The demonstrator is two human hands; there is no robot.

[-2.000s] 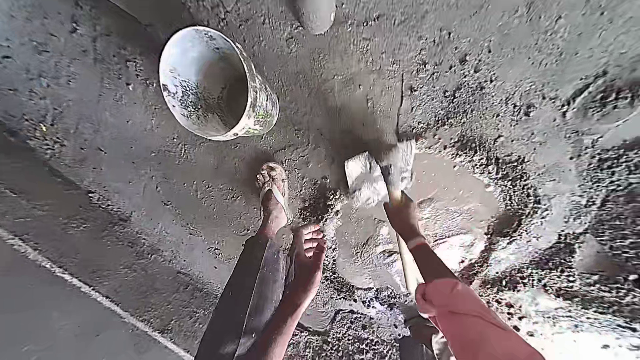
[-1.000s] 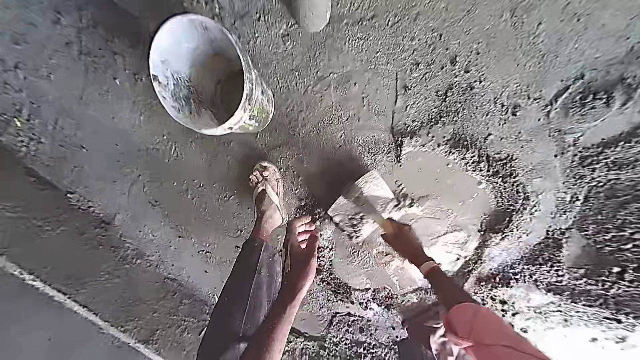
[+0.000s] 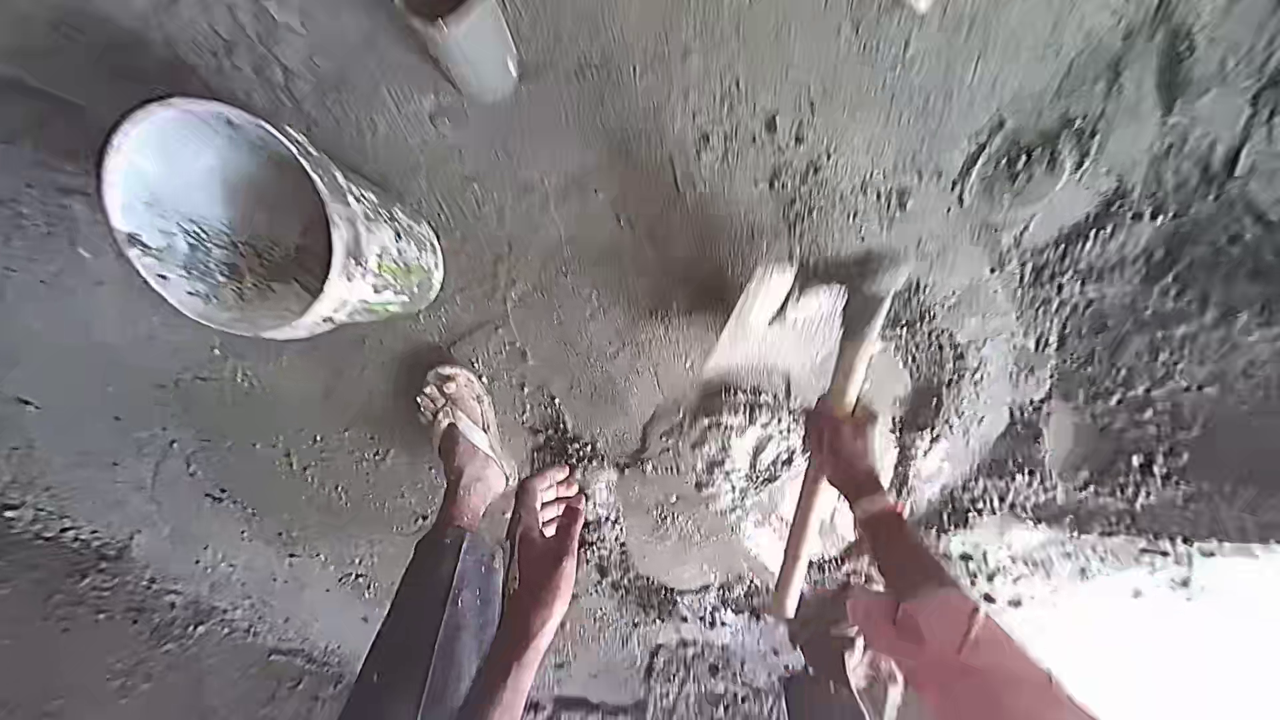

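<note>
My right hand (image 3: 843,447) grips the wooden handle of a hoe (image 3: 808,325), whose broad metal blade, blurred, hangs over or at the upper edge of a patch of wet mortar (image 3: 670,535). The handle's lower end points down between my forearm and my legs. My left hand (image 3: 548,535) holds nothing; its fingers are loosely curled and apart, beside my left shin. A lump of grey mix (image 3: 745,445) lies below the blade. Whether the blade touches the ground cannot be told.
A splattered white bucket (image 3: 380,255) lies or leans at the upper left, its mouth towards me. Another pale container (image 3: 475,50) is at the top. My sandalled foot (image 3: 462,405) stands left of the mortar. Rough, crumbly material (image 3: 1090,450) covers the ground at right.
The hoe has moved from low in the mortar to its upper edge, and its handle now slants up to the right. My left hand stays beside my leg. The view has shifted.
</note>
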